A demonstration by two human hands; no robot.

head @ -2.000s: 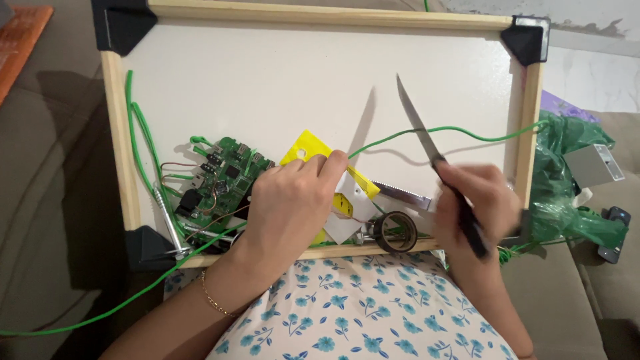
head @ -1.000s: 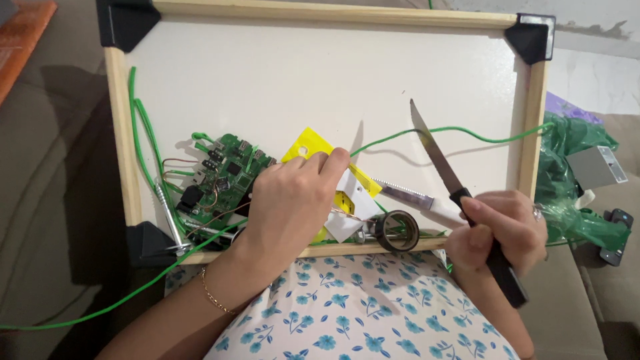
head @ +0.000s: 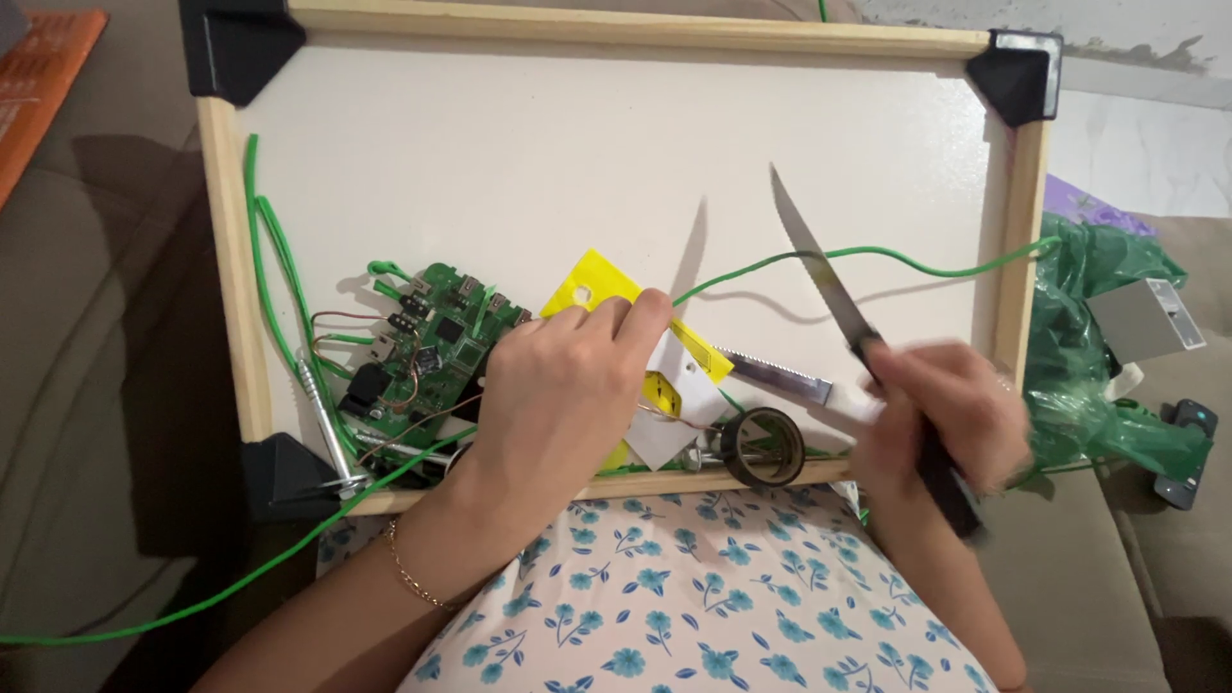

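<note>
My left hand point(head: 568, 395) is closed on a long green wire point(head: 890, 253), which runs out from its thumb and index finger to the right. My right hand point(head: 938, 419) grips the black handle of a serrated knife point(head: 818, 265), its blade pointing up and away. That blade overlaps the wire in view; whether they touch I cannot tell. Beside my left hand lie a green circuit board point(head: 443, 337), a yellow card point(head: 592, 284) and a white card point(head: 674, 433). A roll of dark tape point(head: 763, 448) and a second serrated blade point(head: 775, 373) are between my hands.
All this is in a white tray with a wooden rim point(head: 635, 29) and black corners, on my lap. A long screw point(head: 327, 419) and cut green wires point(head: 279, 250) lie at its left. Outside the right rim are a green plastic bag point(head: 1068, 337) and a grey-white box point(head: 1145, 322).
My right hand and the knife have moved a little, first lower, then back up and leftward. My left hand has stayed in place on the wire.
</note>
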